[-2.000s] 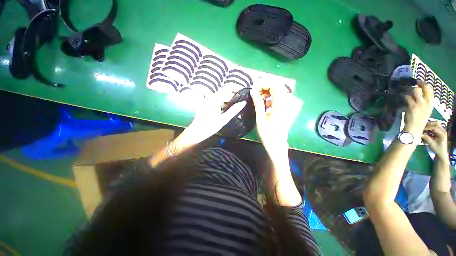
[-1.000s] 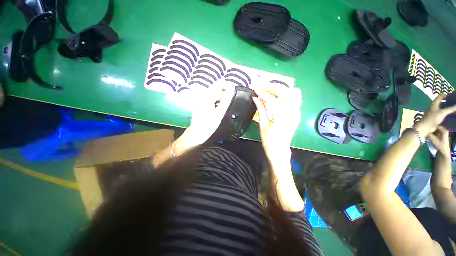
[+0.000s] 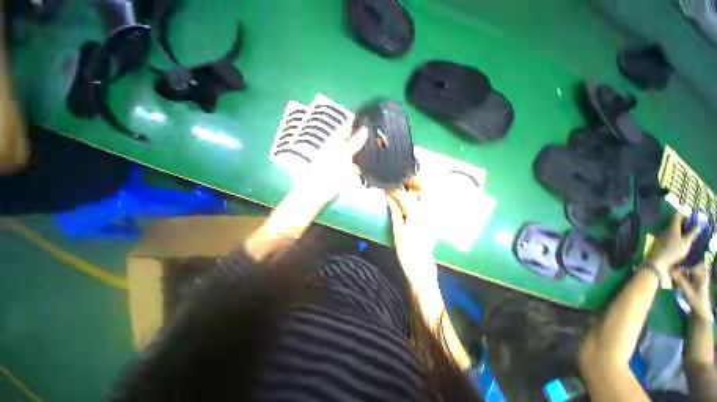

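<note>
A black oval base [image 3: 385, 145] is held up above the adhesive sheets, its ribbed face towards me. My left hand [image 3: 334, 165] grips its left edge. My right hand [image 3: 409, 208] is at its lower end, fingertips bent against it; it looks to be holding the base too. The white sheet with rows of black crescent strips [image 3: 318, 129] lies on the green table to the left, partly hidden by my left hand and the base. A mostly blank sheet with one crescent strip [image 3: 468, 174] lies to the right, overexposed near my right hand.
Overlapping black bases [image 3: 450, 88] lie beyond the sheets, and another [image 3: 380, 27] farther off. More bases [image 3: 570, 173] and two grey-faced parts [image 3: 539, 250] lie right. Black curved brackets [image 3: 196, 82] lie left. Another person's hands [image 3: 674, 251] work at far right. A cardboard box [image 3: 145, 294] stands below the table edge.
The base has been raised away from the table edge and turned so its ribbed face shows. Both hands moved with it. The view has shifted, so the table's things sit lower and further right.
</note>
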